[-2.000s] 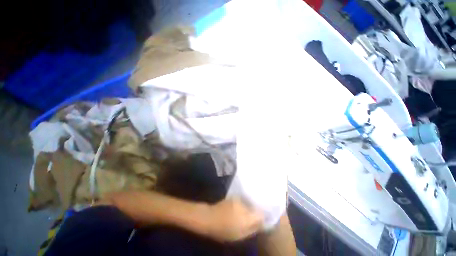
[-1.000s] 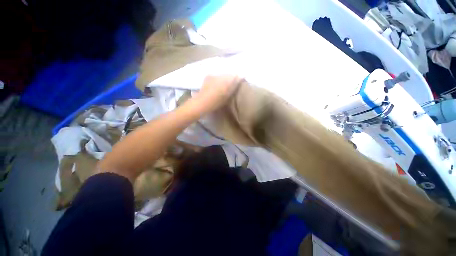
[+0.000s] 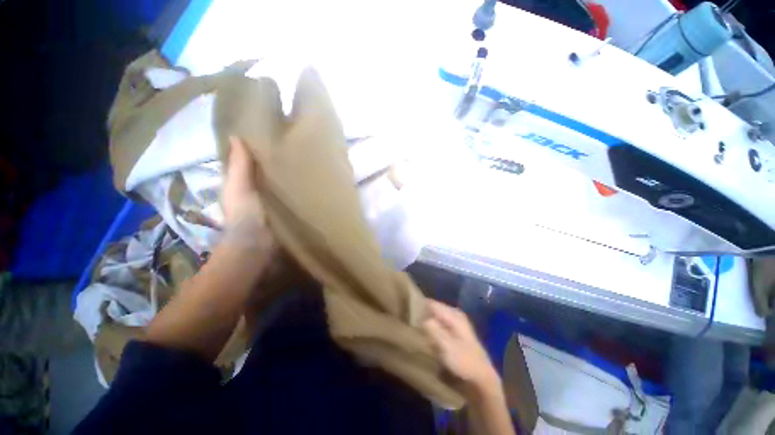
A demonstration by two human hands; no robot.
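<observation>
A long khaki garment piece [image 3: 319,191] with white inner fabric runs from the table's left side down over the wearer's lap. My left hand [image 3: 242,200] is at the upper part of the cloth, thumb side showing, its fingers partly hidden by the cloth. My right hand [image 3: 455,344] grips the lower right edge of the khaki cloth near the table's front edge. More khaki and white folds [image 3: 174,140] lie at the upper left. The area around the machine needle is washed out by bright light.
The white sewing machine [image 3: 552,127] with "JACK" lettering stands at upper right on the white table [image 3: 578,246]. A bin heaped with khaki and white pieces [image 3: 127,285] is at left. A flat white piece with a tan band [image 3: 578,386] lies below the table at right.
The khaki cloth has swung from reaching right across the table front to hanging down over the lap. The right hand has come into clear view on it. The view has shifted towards the machine.
</observation>
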